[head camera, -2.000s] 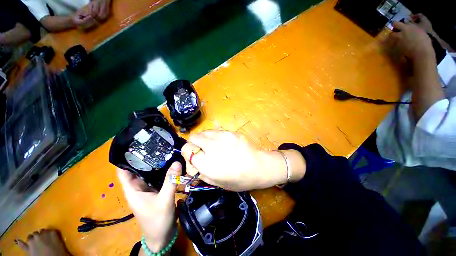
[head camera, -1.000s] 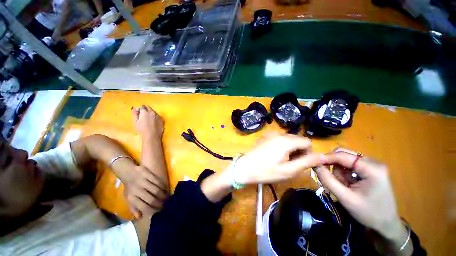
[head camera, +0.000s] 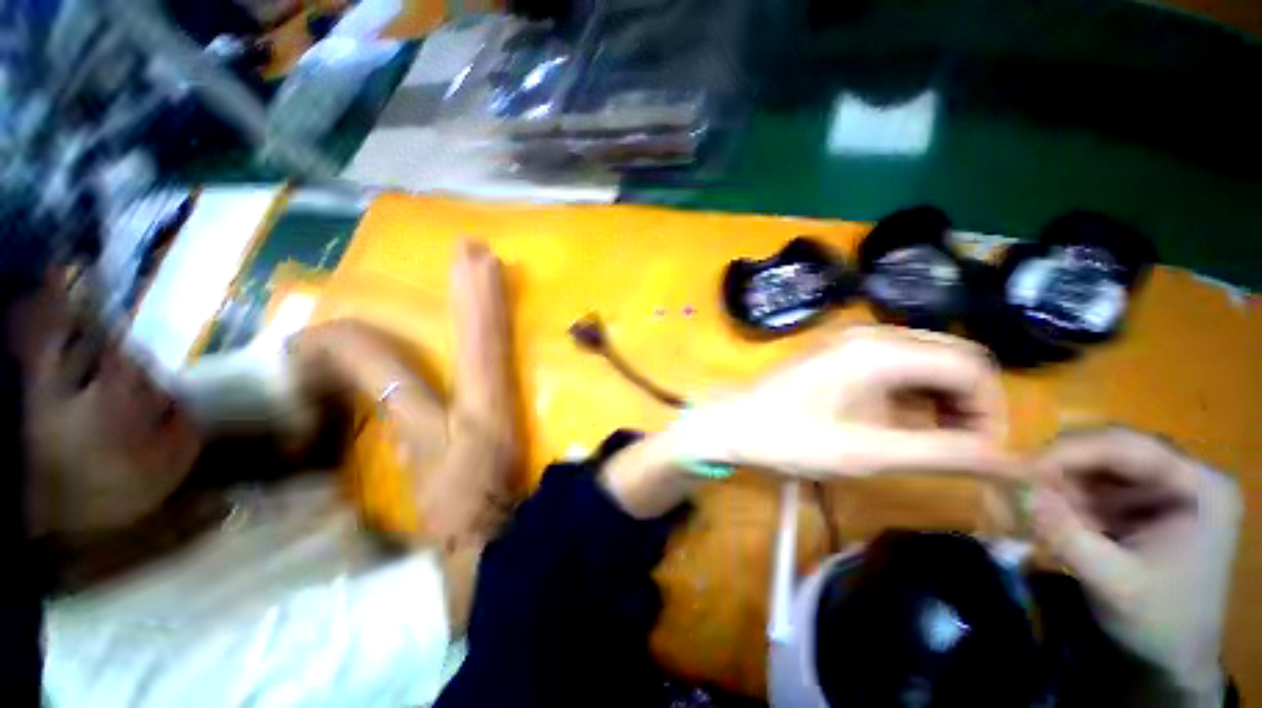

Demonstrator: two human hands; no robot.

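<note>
The camera body point(head camera: 930, 625), a white shell with a round black part in it, is at the bottom right, partly cut off by the picture's edge. My left hand point(head camera: 844, 408) reaches across above it with thumb and fingers pinched. My right hand point(head camera: 1142, 533) is at the right, its fingertips meeting those of my left hand. The frame is blurred, and I cannot tell what is between the fingertips. Three black camera heads stand in a row behind my hands: a left one point(head camera: 783, 288), a middle one point(head camera: 909, 274) and a right one point(head camera: 1070, 293).
A black pigtail cable point(head camera: 630, 367) lies on the orange bench point(head camera: 595, 263) left of my hands. A seated person in a white top point(head camera: 249, 609) is at the left, forearms on the bench. Clear plastic trays point(head camera: 609, 118) stand beyond the bench edge, beside the green strip point(head camera: 997, 173).
My hands have left the large camera head, which now stands in the row, and have come together above the body. Over the last second, the view has shifted and blurred, and the body's dark part looks rounder.
</note>
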